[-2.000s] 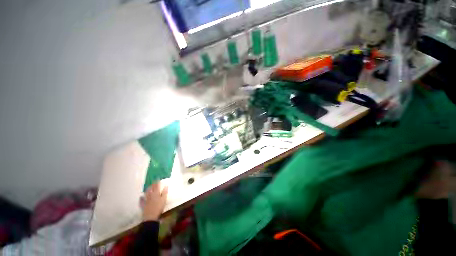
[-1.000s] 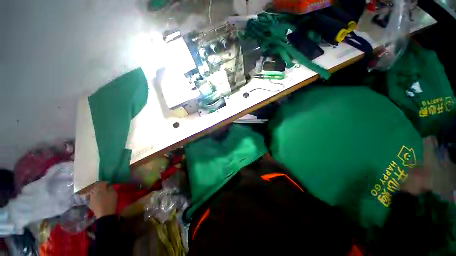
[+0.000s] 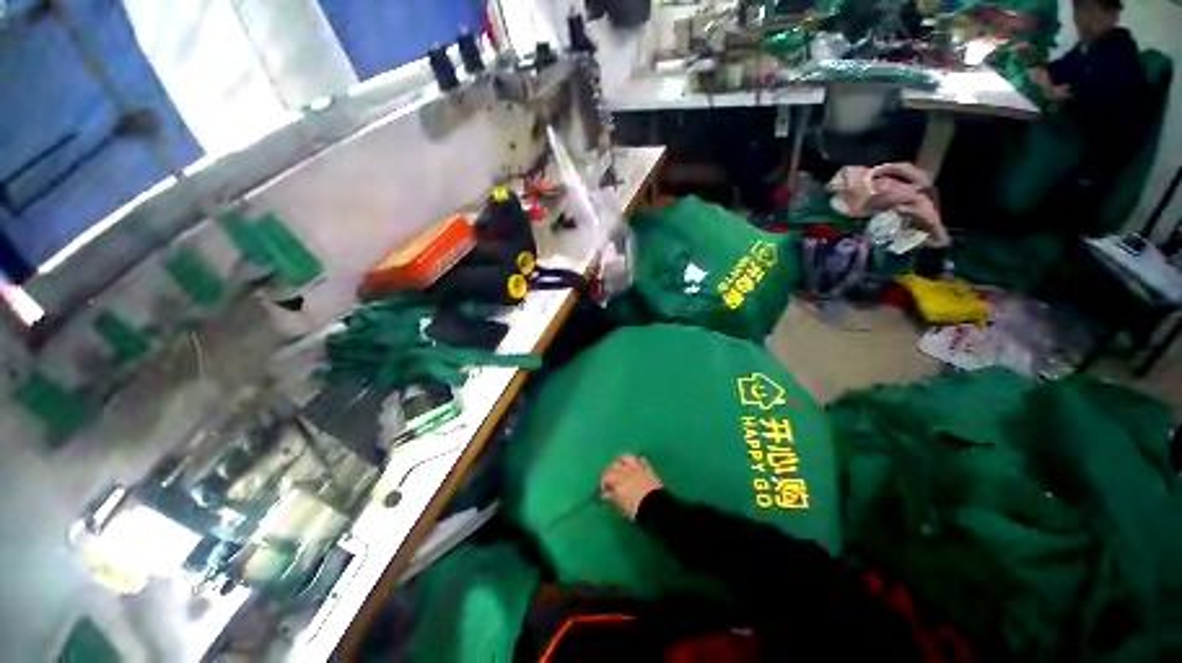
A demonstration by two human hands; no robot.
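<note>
A large smooth mound of green panels (image 3: 674, 389) with a yellow house logo, Chinese characters and "HAPPY GO" lies right of the table. My right hand (image 3: 631, 484) is on its near left part, fingers curled at a crease or edge of the top panel, seeming to pinch it. The sleeve reaches in from the lower right. My left hand is out of the picture. The overlock machine (image 3: 279, 505) stands under bright light at the lower left, partly blurred. A bit of green cloth (image 3: 88, 644) shows at the bottom left edge.
Green strips (image 3: 389, 339), an orange box (image 3: 421, 253) and black rolls (image 3: 499, 275) lie along the table (image 3: 441, 499). A second printed green bundle (image 3: 713, 269) stands beyond the mound. Crumpled green cloth (image 3: 1011, 499) lies right. A seated person (image 3: 1095, 78) is at a far station.
The view has swung right, bringing the far stations in. My left hand and the panel it held at the table's left end have left view. My right hand has moved onto the mound.
</note>
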